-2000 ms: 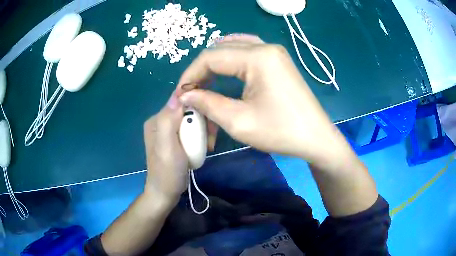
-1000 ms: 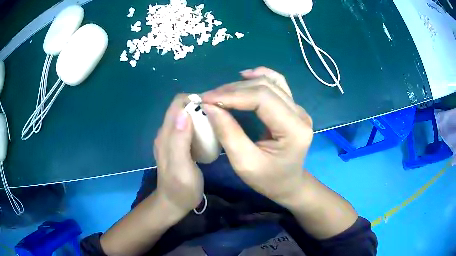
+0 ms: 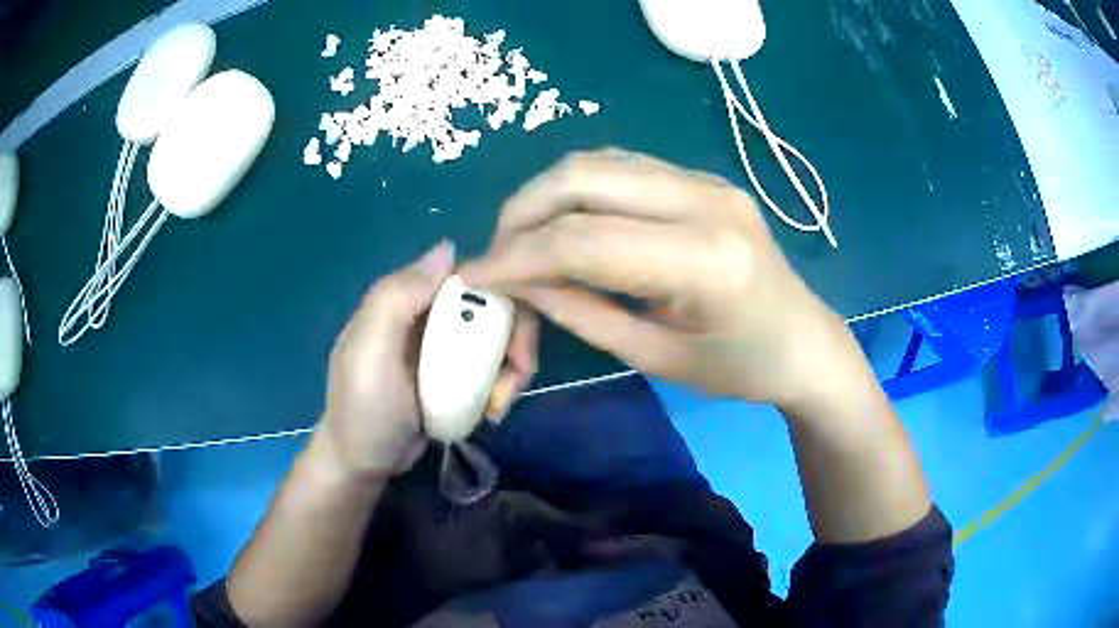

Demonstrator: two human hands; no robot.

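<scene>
A white oval device body (image 3: 464,368) is held upright above the near table edge, its narrow end up, showing a dark slot and a small dark round hole. Its cord loop (image 3: 466,474) hangs blurred from the bottom. My left hand (image 3: 378,368) is wrapped around the body. My right hand (image 3: 663,264) has its fingertips at the top end beside the slot; the fingers are blurred, and I cannot tell whether a plug is between them. A loose pile of small white plugs (image 3: 442,86) lies beyond my hands.
Two white devices with cords (image 3: 211,144) lie at the left, with more at the left picture edge. Another device (image 3: 708,27) with a long cord loop lies beyond my right hand. A white sheet (image 3: 1055,123) is at far right. Blue stools (image 3: 1012,356) stand past the table edge.
The device has turned so its slot and hole show clearly. The white bit seen at its top a second ago no longer shows. My right hand has shifted and its fingers lie flatter over the top.
</scene>
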